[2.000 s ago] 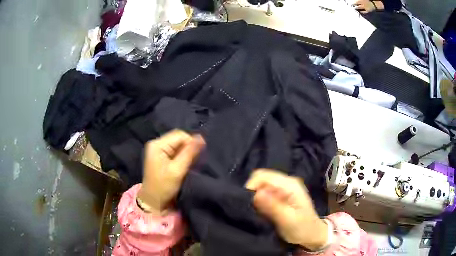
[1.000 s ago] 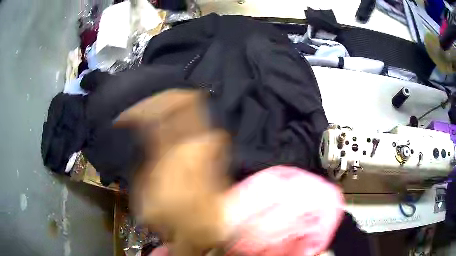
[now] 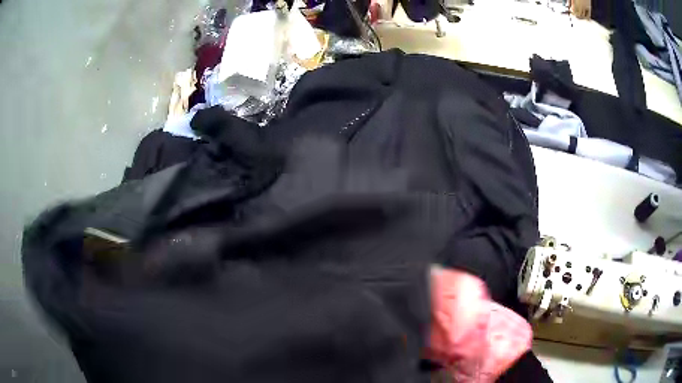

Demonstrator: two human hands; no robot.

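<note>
A black garment [image 3: 284, 314] is spread in the lower left and middle, blurred by motion, over a larger black garment heap [image 3: 419, 127] on the white table. Neither of my hands can be seen; the dark cloth covers the place where they would be. Only a pink oversleeve [image 3: 478, 325] shows at the lower middle, right of the blurred cloth. Whether a hand grips the cloth is hidden.
A cream sewing machine head [image 3: 598, 288] lies at the right. A black thread cone [image 3: 647, 207] stands behind it. Grey-and-black pieces [image 3: 598, 148] are at the upper right. A white box-like item [image 3: 250, 52] and clear plastic are behind the heap. A grey wall [image 3: 82, 97] is at the left.
The blurred hand in front of the heap has gone from sight. A black garment now sweeps across the lower left. The pink sleeve shows smaller and farther right. The view has shifted.
</note>
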